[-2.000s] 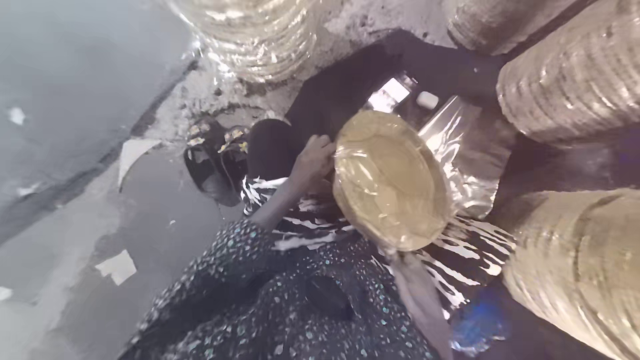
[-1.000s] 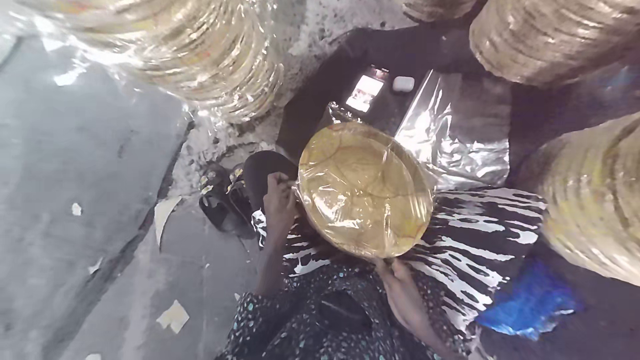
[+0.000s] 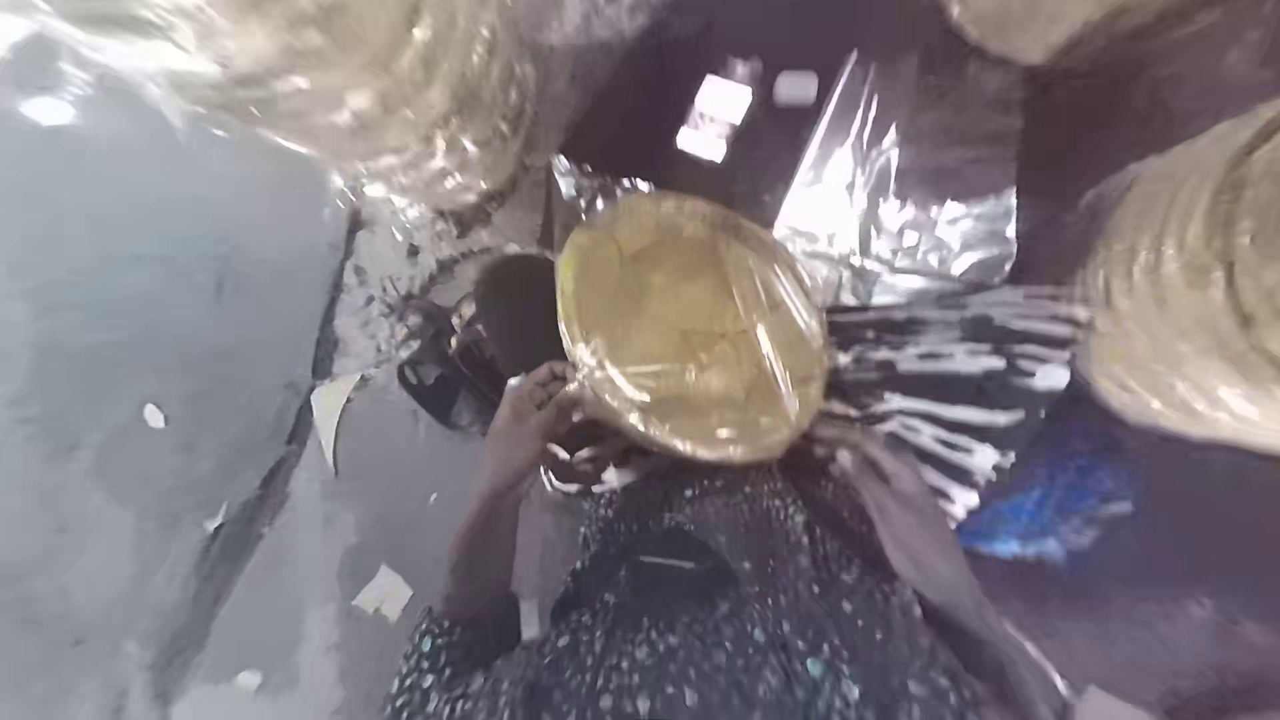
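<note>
A round, shallow, golden-brown plate-like item (image 3: 690, 330) covered in clear plastic film lies tilted over my lap. At its lower left edge, my left hand (image 3: 545, 415) has its fingers bent against the rim and film. My right hand (image 3: 865, 455) is at the lower right edge, blurred, and its fingertips are partly hidden, so its hold cannot be told. Beyond the round item, to the right, lies a shiny sheet of clear plastic film (image 3: 900, 210).
Wrapped stacks of similar round items stand at upper left (image 3: 370, 90) and right (image 3: 1190, 290). A phone (image 3: 715, 115) and a small white case (image 3: 796, 88) lie ahead. Blue plastic (image 3: 1050, 510) is at my right, dark sandals (image 3: 450, 370) at left, paper scraps (image 3: 383, 593) on the floor.
My right hand has shifted from the bottom edge of the round item to its lower right side. My left hand has moved lower along the left edge.
</note>
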